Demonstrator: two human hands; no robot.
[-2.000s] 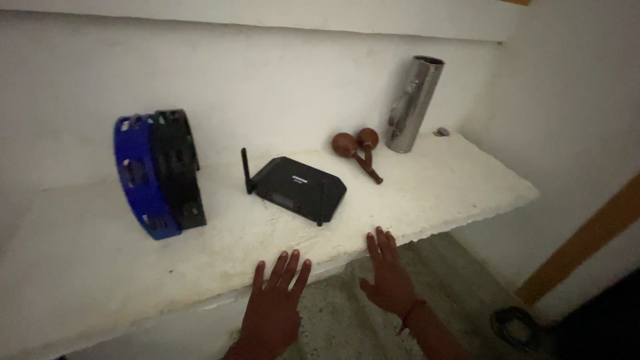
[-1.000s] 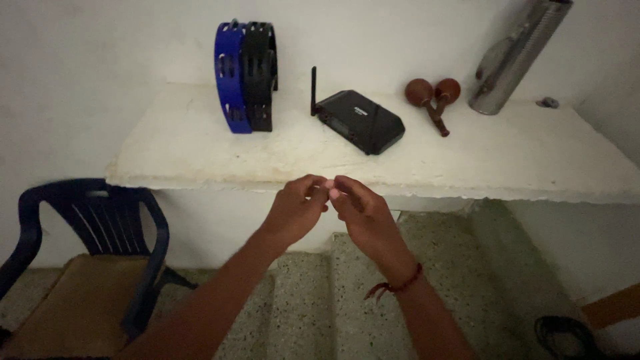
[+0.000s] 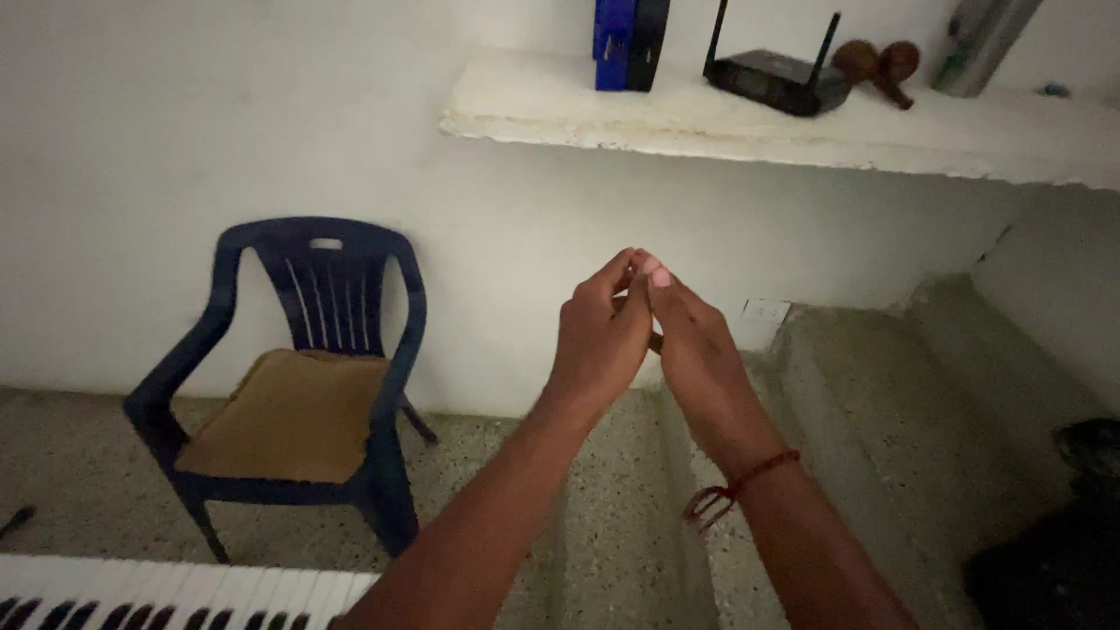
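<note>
My left hand [image 3: 602, 337] and my right hand [image 3: 704, 350] meet at the fingertips in mid-air, below the front edge of a white shelf [image 3: 612, 127]. Nothing shows between them, though the inner fingers are partly hidden. A red string bracelet [image 3: 761, 472] circles my right wrist. On the shelf stand a blue tambourine [image 3: 612, 44] and a black one [image 3: 646, 44], both cut off by the top edge. Right of them lie a black router [image 3: 770, 79] with two antennas, a pair of brown maracas [image 3: 884, 66] and a metal guiro [image 3: 984, 48].
A dark blue plastic armchair [image 3: 319, 232] with a brown cushion [image 3: 289, 420] stands at the left. Piano-style keys [image 3: 201, 582] show at the bottom left. Speckled stone steps [image 3: 857, 394] are at the right, with a dark object [image 3: 1050, 560] at the lower right edge.
My hands were apart with fingers spread over the shelf's front edge; they have since come together at the fingertips. The view has swung down and left, bringing in the chair and the keys.
</note>
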